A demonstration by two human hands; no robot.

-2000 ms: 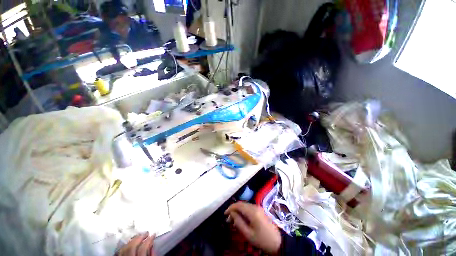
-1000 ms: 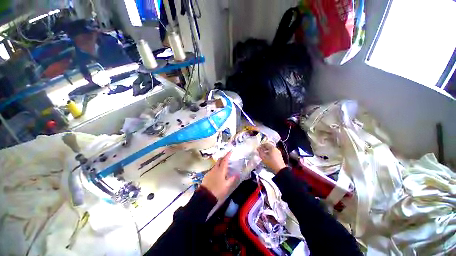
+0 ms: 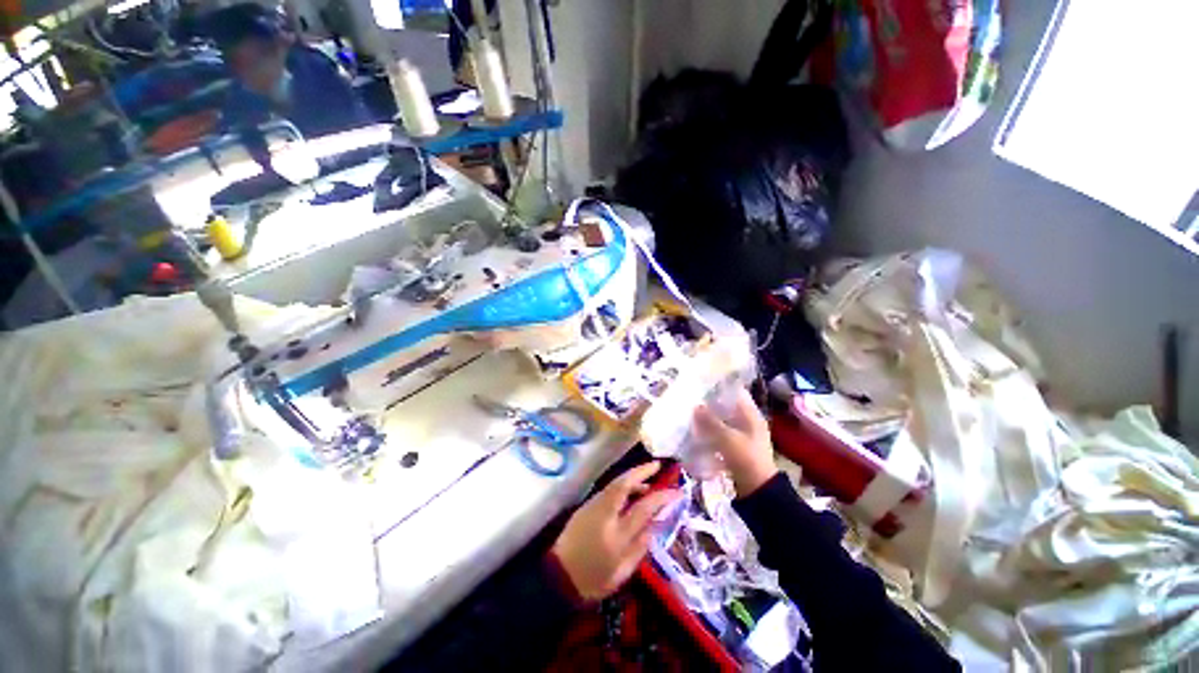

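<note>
My right hand (image 3: 739,444) holds a crinkled clear plastic bag (image 3: 704,394) with pale contents, at the right end of the machine table. My left hand (image 3: 613,529) is just left of and below the bag, fingers partly spread, with nothing seen in it. A yellow-edged tray (image 3: 573,381) holding small white and dark pieces lies uncovered behind the bag. Blue-handled scissors (image 3: 543,438) lie on the table left of the tray.
The sewing machine (image 3: 460,322) stands behind the scissors. Cream cloth (image 3: 132,460) is heaped at left, more pale cloth (image 3: 973,434) at right. A red basket (image 3: 686,618) with white scraps is beside my lap. Thread cones (image 3: 492,79) stand behind; a person sits opposite.
Both hands first moved from the table's front edge to the tray. The right hand then lifted the plastic bag off the tray towards me; the left hand drew back, and the tray's contents now show.
</note>
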